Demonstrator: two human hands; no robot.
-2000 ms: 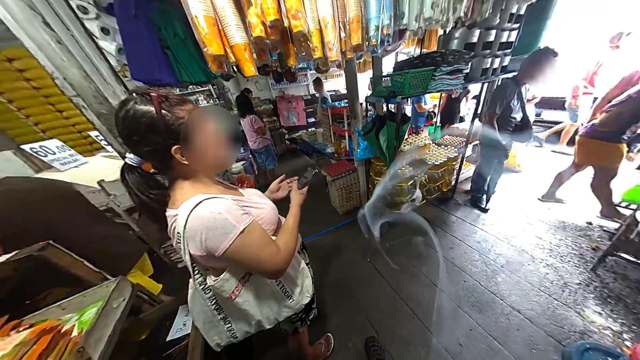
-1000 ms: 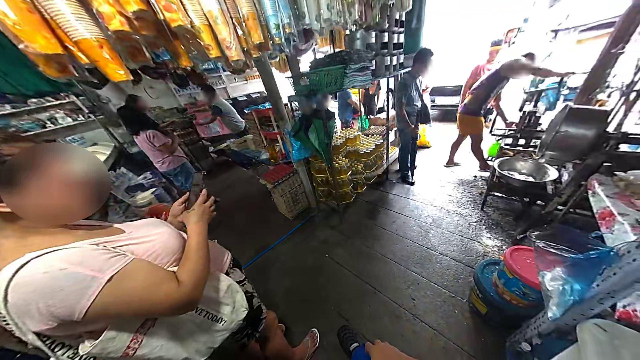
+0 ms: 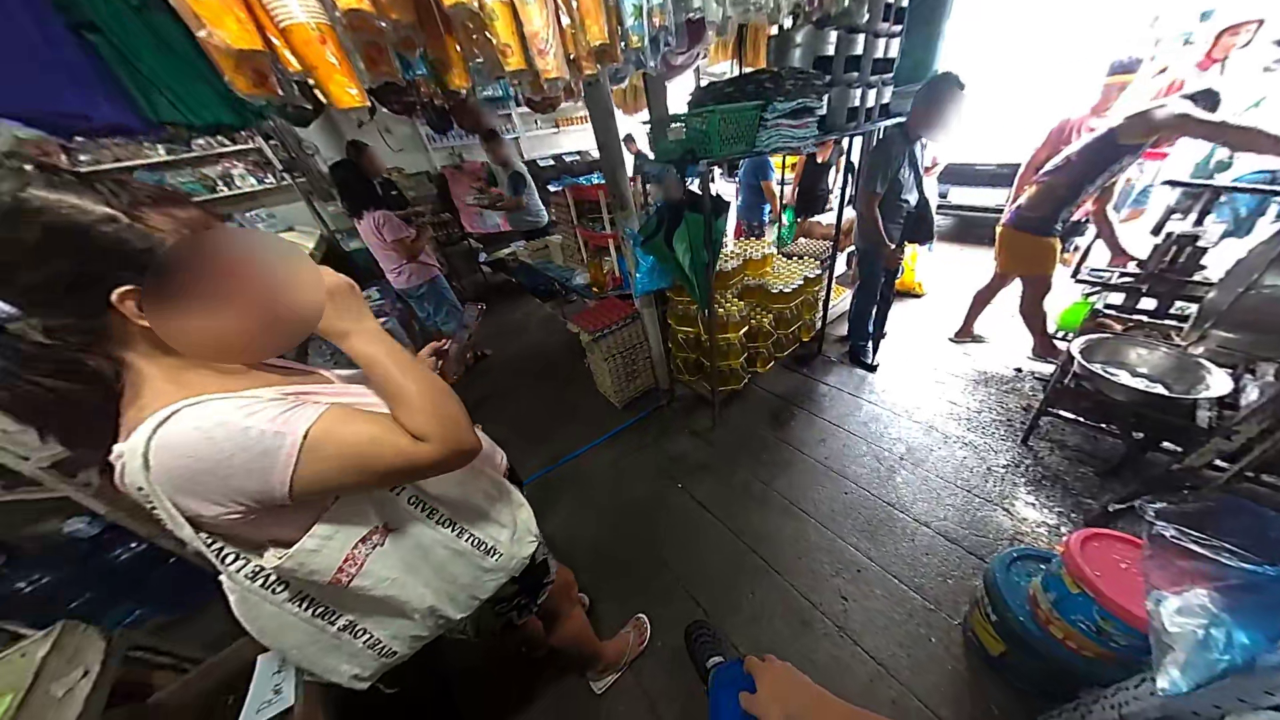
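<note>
My right hand (image 3: 785, 688) shows at the bottom edge, its forearm running off to the lower right. Its fingers lie against or just beside something blue (image 3: 730, 690), perhaps cloth, and whether they grip it is unclear. Just past the blue thing is a dark shoe (image 3: 706, 645). My left hand is out of view. On the left, close by, a person (image 3: 380, 430) in a light pink shirt stands with a white canvas tote bag (image 3: 400, 570) and holds one hand up at the face. This person's sandal (image 3: 622, 650) is left of the shoe.
Stacked bottles of yellow liquid (image 3: 755, 310) and egg trays (image 3: 612, 350) stand by a post. Lidded tubs (image 3: 1070, 600) and a plastic bag (image 3: 1210, 600) are at the lower right, a metal basin (image 3: 1150, 368) beyond. Other people stand farther back. Goods hang overhead.
The person beside me has raised a hand to the face; earlier both hands were at a phone in front of the chest. The view has swung right, then partly back left.
</note>
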